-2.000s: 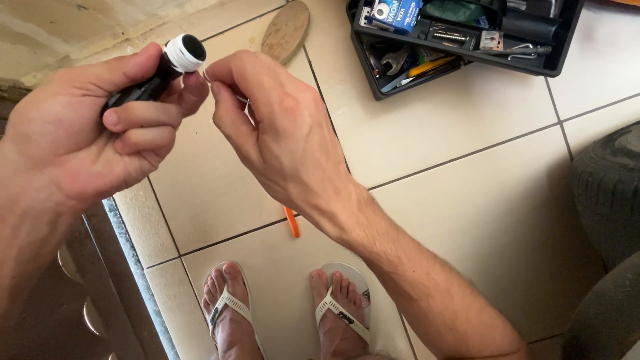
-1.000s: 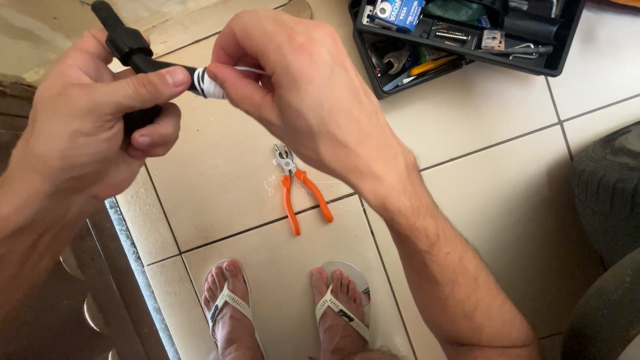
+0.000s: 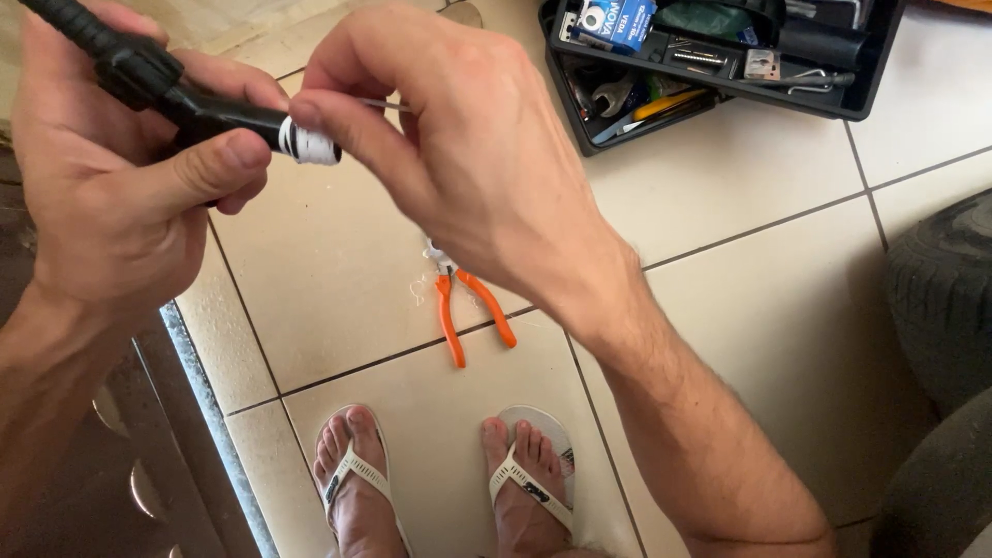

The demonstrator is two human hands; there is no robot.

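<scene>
My left hand (image 3: 132, 178) grips a black plastic pipe fitting (image 3: 225, 116) with a ribbed black hose or stem running up to the left. White thread-seal tape (image 3: 314, 146) is wound around the fitting's open end, which points right. Thumb and index finger of my right hand (image 3: 457, 132) pinch at that end, beside the tape, and a thin pale strand (image 3: 380, 104) shows between the fingers. Below my hands, pliers with orange handles (image 3: 473, 310) lie on the floor, their jaws partly hidden behind my right hand.
A black toolbox (image 3: 821, 108) holding a wrench, a yellow-handled knife (image 3: 670, 105) and a blue box (image 3: 620, 23) stands at the top right. Tyres (image 3: 949, 287) are at the right edge. My feet in white flip-flops (image 3: 535, 465) stand on the tiled floor. A brown metal panel (image 3: 101, 434) is at lower left.
The fitting in my left hand has turned: its taped end pointed up right and now points right. My right hand has moved from over the pliers, which show more than at first.
</scene>
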